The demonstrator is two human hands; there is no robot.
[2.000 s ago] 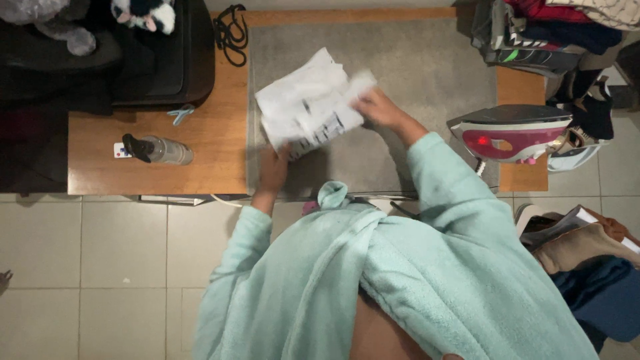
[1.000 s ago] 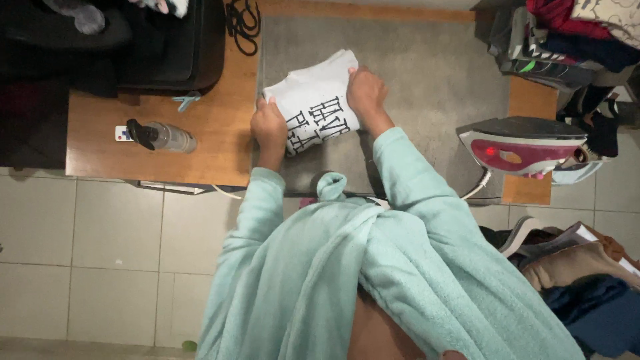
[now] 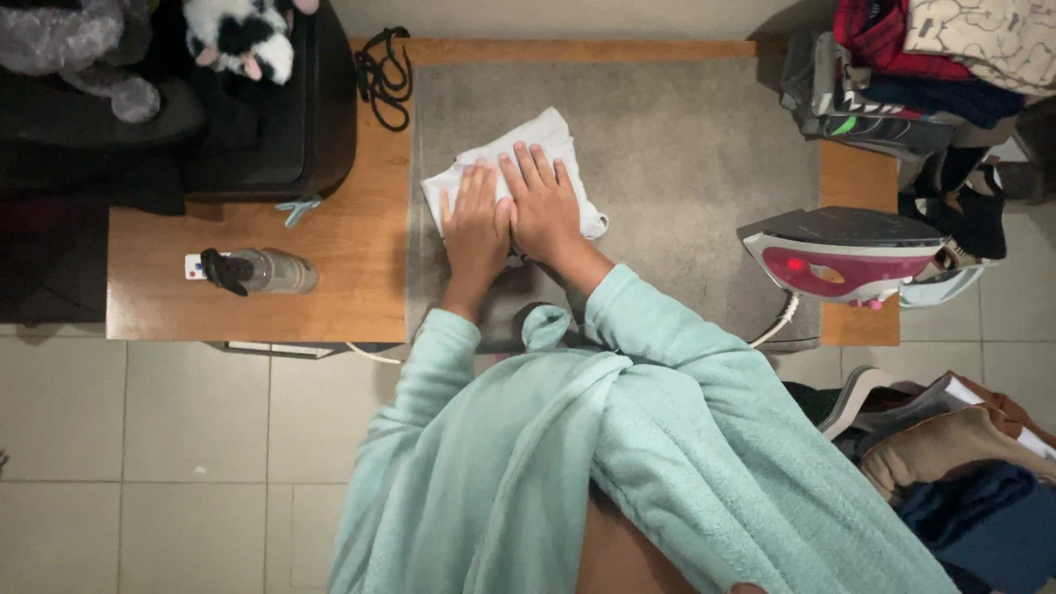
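Note:
A white cloth garment [image 3: 540, 136], folded small, lies on the grey mat [image 3: 676, 165] that covers part of a wooden table. Flat on its left part rests my left hand [image 3: 476, 219], fingers extended. My right hand [image 3: 540, 198] presses on the cloth just beside it, palm down, and the thumbs meet. A bit of dark print shows below my hands; the rest of the print is hidden. A pink and white clothes iron [image 3: 841, 256] with a lit red light stands at the mat's right edge.
On the table's left part [image 3: 148, 305] are a spray bottle [image 3: 280, 271], a light blue clothes peg [image 3: 299, 210] and a coiled black cord [image 3: 386, 78]. A black case [image 3: 330, 107] holds plush toys. Folded clothes [image 3: 891, 124] are stacked at back right; more clothes [image 3: 949, 445] lie at lower right.
Both hands held the cloth by its edges a second ago, its print facing up. Now the cloth lies with a mostly plain side up, and my hands are flat on it, close together.

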